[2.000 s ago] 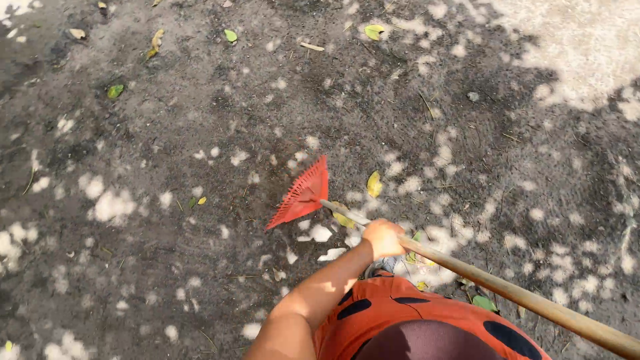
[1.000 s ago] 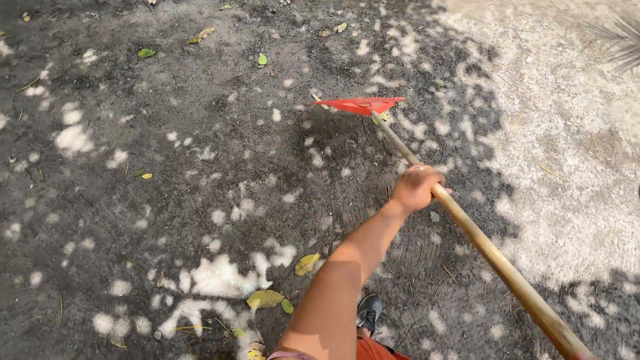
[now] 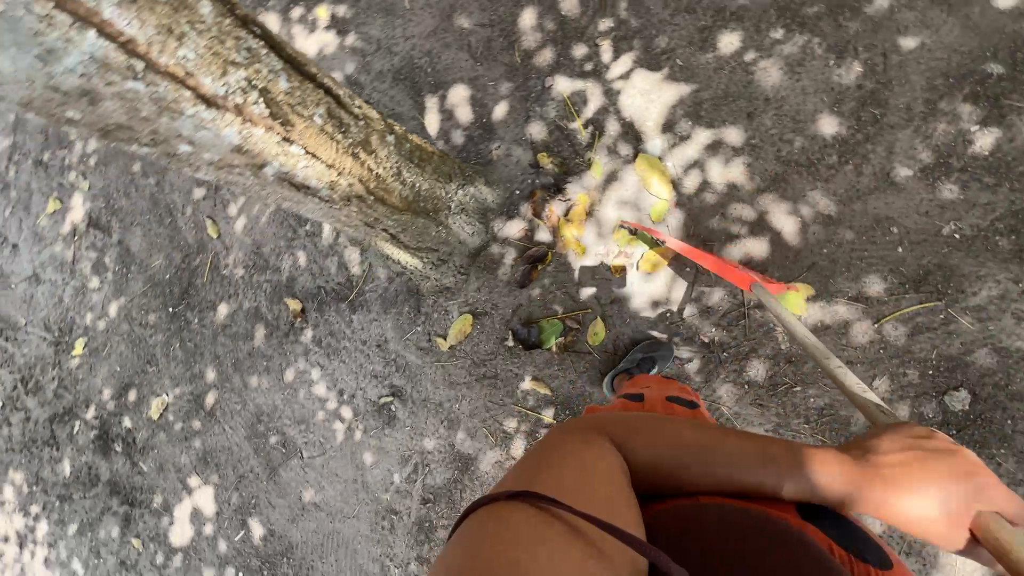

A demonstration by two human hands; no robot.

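My left hand (image 3: 928,480) is closed around the wooden handle (image 3: 824,356) of a red leaf rake at the lower right, its forearm crossing in front of my body. The red rake head (image 3: 712,260) is seen nearly edge-on, over yellow and green leaves near the middle. One yellow-green leaf (image 3: 794,300) lies against its right end. More yellow leaves (image 3: 574,224) and brown ones lie between the rake head and the tree's foot. My right hand is out of the picture.
A thick tree trunk (image 3: 320,152) slants from the upper left to its base near the middle. My shoe (image 3: 642,362) stands just below the leaves. Scattered leaves, including a yellowish one (image 3: 460,329), dot the dirt ground on the left.
The view has shifted a lot, and a tree trunk and a cluster of leaves now show. The rake head has come from more open ground to these leaves. My left hand still grips the handle.
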